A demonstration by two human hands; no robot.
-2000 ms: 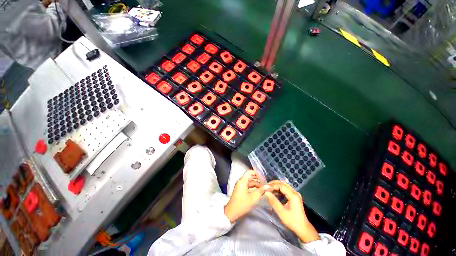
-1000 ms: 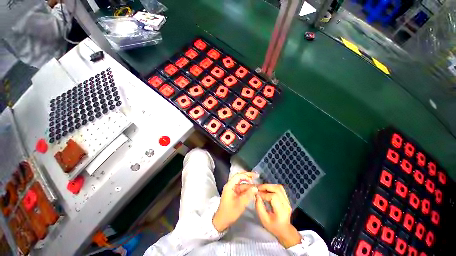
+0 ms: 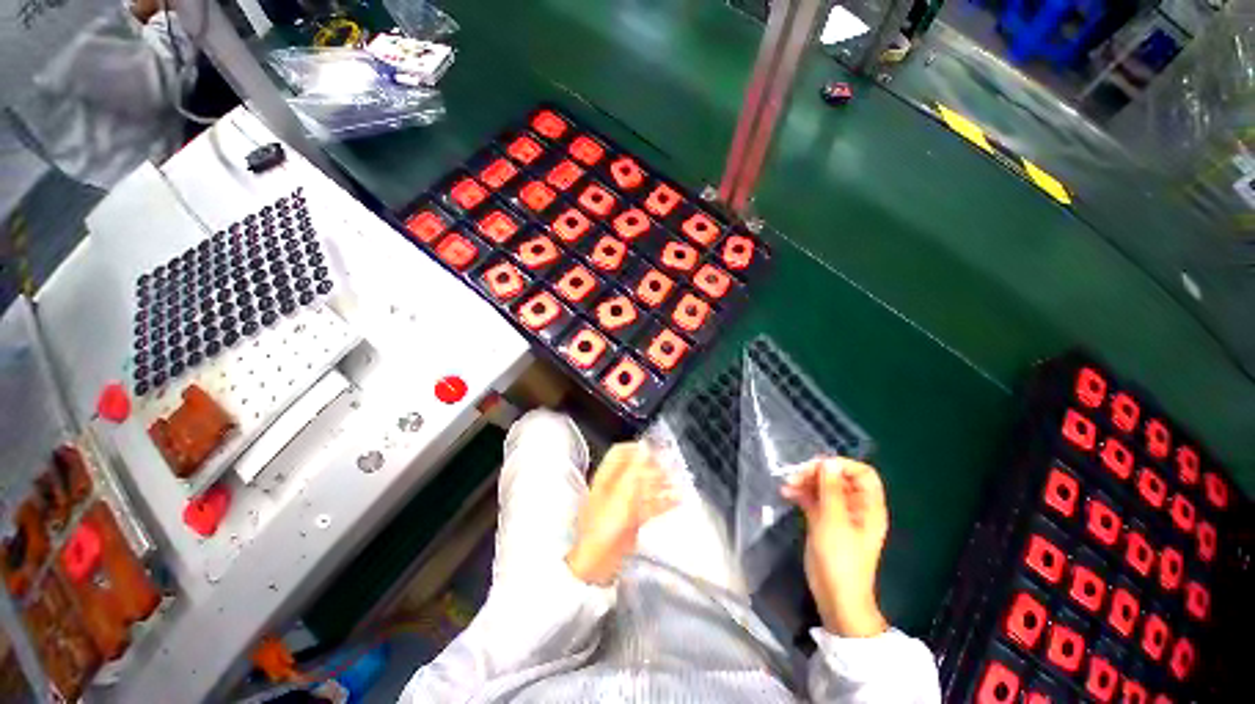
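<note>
A clear plastic film point(image 3: 765, 447) stands up over the insert tray point(image 3: 812, 399), a grid of small black discs on the green bench near my knees. My right hand point(image 3: 842, 516) pinches the film at its right side. My left hand point(image 3: 622, 509) is at the film's left side, near the tray's lower left edge. It is blurred, and I cannot tell whether its fingers hold the film. The film partly covers the black discs.
A black blister tray point(image 3: 644, 402) of red housings lies ahead. Another black tray point(image 3: 963, 585) of red housings is at right. The white machine table point(image 3: 399, 344) at left bears a perforated plate point(image 3: 262, 360), an orange-brown block point(image 3: 193, 429) and a red button point(image 3: 450, 389). A person point(image 3: 103, 96) is at upper left.
My hands were close together with fingertips meeting. They have moved apart, the right one to the right with the film, which is now raised over the insert tray.
</note>
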